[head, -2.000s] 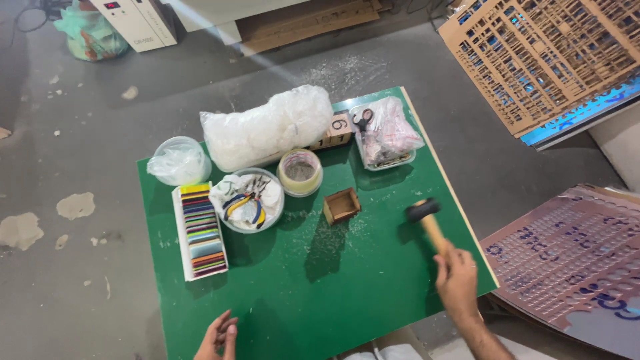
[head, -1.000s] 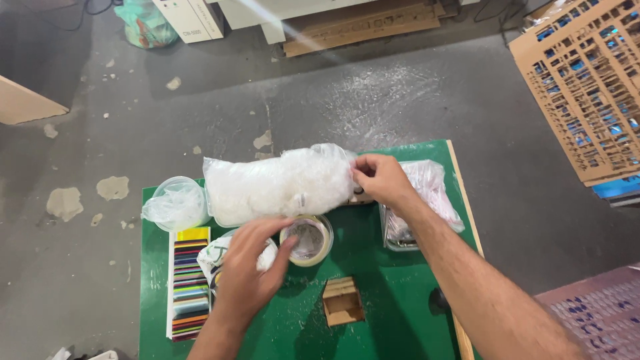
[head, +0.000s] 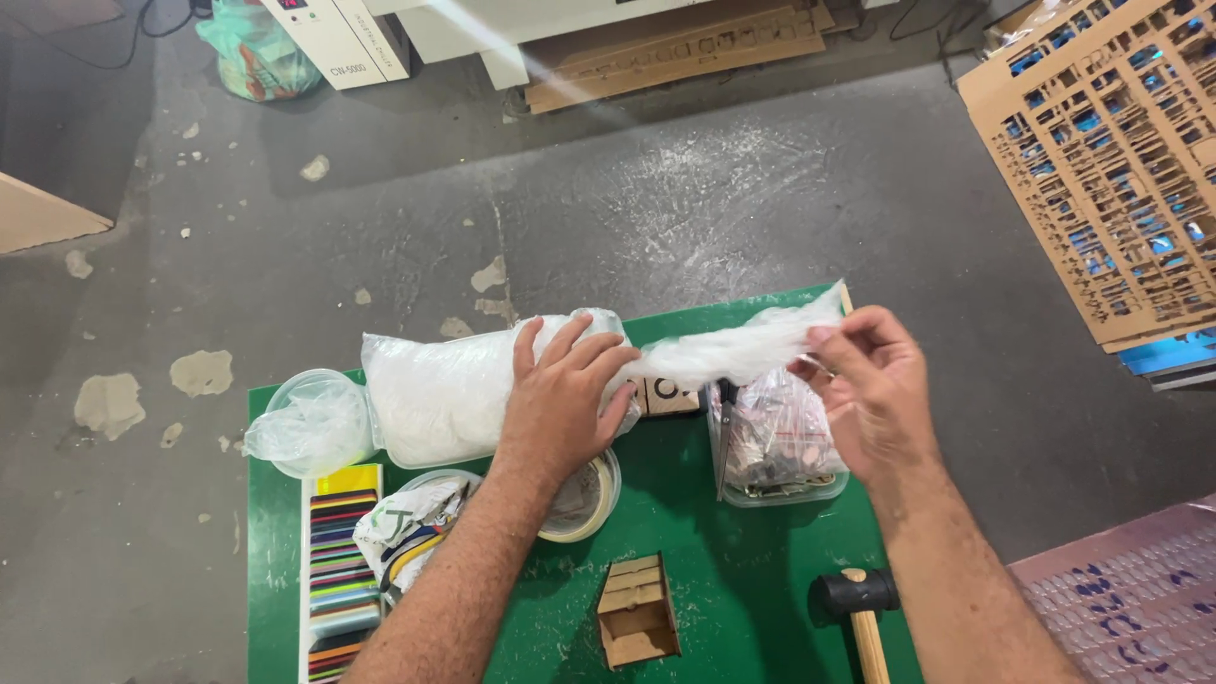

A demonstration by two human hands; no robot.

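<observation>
My left hand (head: 570,389) presses with spread fingers on the right end of a clear plastic bag of white fiber stuffing (head: 437,394). Between thumb and fingers, my right hand (head: 869,380) pinches a long tuft of white fiber (head: 731,350) that stretches out of the bag's right end. Below the hands, a small open wooden box (head: 638,613) rests on the green tabletop (head: 551,608). A rubber mallet (head: 858,594) with a wooden handle lies near my right forearm. Behind the tuft is a wooden block with black figures (head: 670,394), partly hidden.
A clear tub of small plastic bags (head: 779,446) stands at right. At left are a round container with plastic film (head: 313,423), a tray of coloured strips (head: 342,570) and a bowl with pliers (head: 418,532). A tape roll (head: 594,499) is partly under my left forearm. Cut-out sheets (head: 1102,171) lie beyond the table.
My right hand let go of the mallet between the two earlier frames. It has since moved right from the bag's end, drawing out fiber. My left hand has come onto the bag.
</observation>
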